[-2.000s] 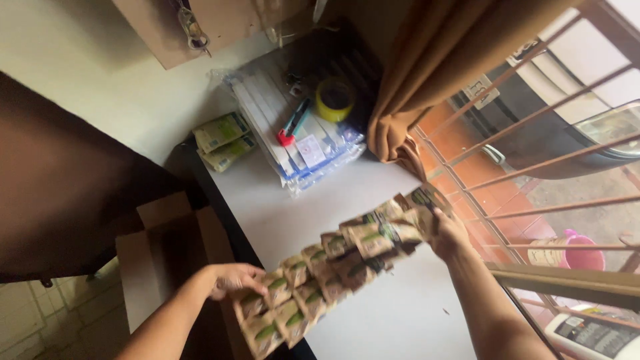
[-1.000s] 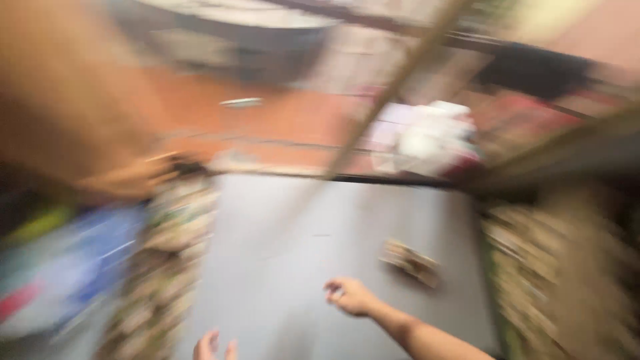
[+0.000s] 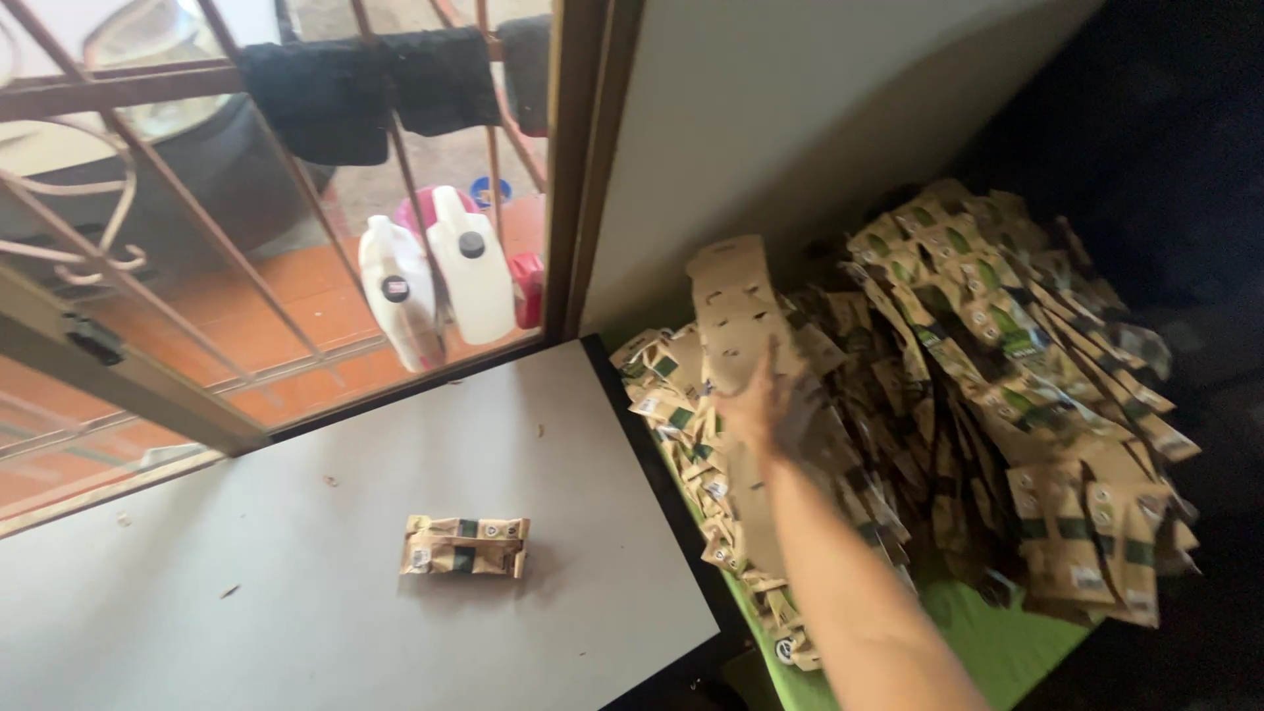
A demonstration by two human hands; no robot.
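Note:
My right hand (image 3: pixel 758 403) reaches onto a perforated cardboard strip (image 3: pixel 736 321) that lies over a heap of small brown paper packets. Its fingers rest at the strip, and whether they grip it is unclear. More strips of packets (image 3: pixel 987 286) with green prints are piled to the right of the hand, on a green surface (image 3: pixel 963 632). One brown packet (image 3: pixel 464 546) lies flat on the pale tabletop (image 3: pixel 326 612). My left hand is out of the frame.
A dark edge (image 3: pixel 657 484) separates the pale tabletop from the green surface. Behind the table stands a window frame (image 3: pixel 592 168) with metal bars (image 3: pixel 188 202). White plastic jugs (image 3: pixel 472 267) stand outside. Small scraps lie on the tabletop.
The view has swung to the right. The strip of packets that both hands held two seconds ago is no longer in them. My right hand has come to the heap, and my left hand has left the view.

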